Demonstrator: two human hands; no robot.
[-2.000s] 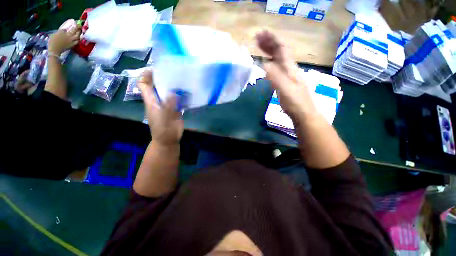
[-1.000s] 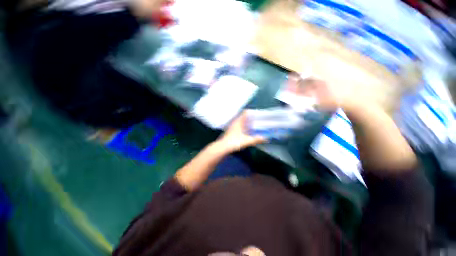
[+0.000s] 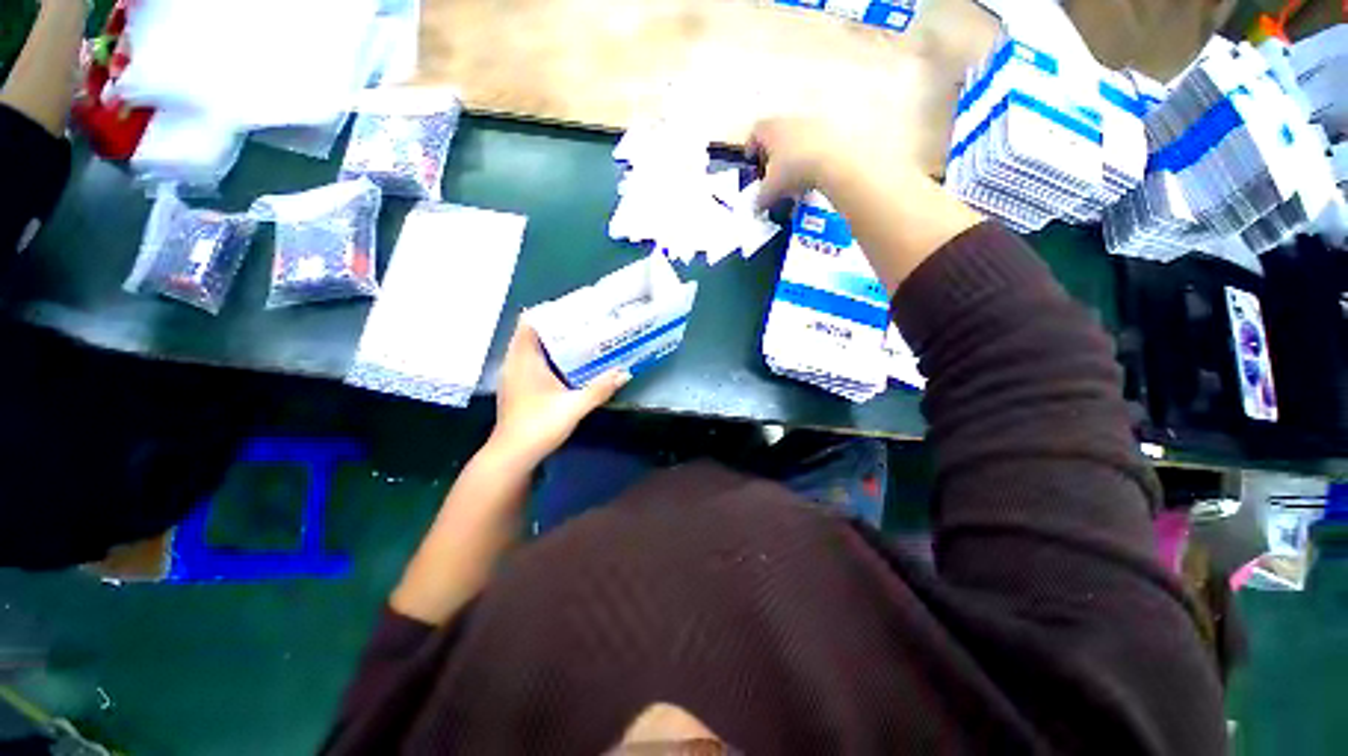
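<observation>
My left hand [image 3: 540,392] holds an opened carton [image 3: 618,322], white with blue bands, tilted above the bench's front edge. A pale flap stands up at its far end. My right hand [image 3: 784,160] is at the right side of a loose heap of white paper inserts [image 3: 673,192]; its fingertips touch or hover at the heap, and I cannot tell whether they hold a piece. A pile of flat cartons [image 3: 831,303] lies right of the held carton, partly under my right forearm. A flat bubble bag [image 3: 441,296] lies to the left.
Filled bubble bags [image 3: 322,244] lie beyond the flat bag. White sleeves [image 3: 252,67] lie at the far left, near another person's arm [image 3: 37,67]. Carton stacks [image 3: 1035,133] stand at right, past the tan board [image 3: 547,59]. A black tray [image 3: 1175,355] with a printed card [image 3: 1251,352] is at far right.
The view has swung and steadied. The carton in my left hand is now lower, near the bench edge. My right hand has moved to the insert heap. The flat bubble bag now shows clearly.
</observation>
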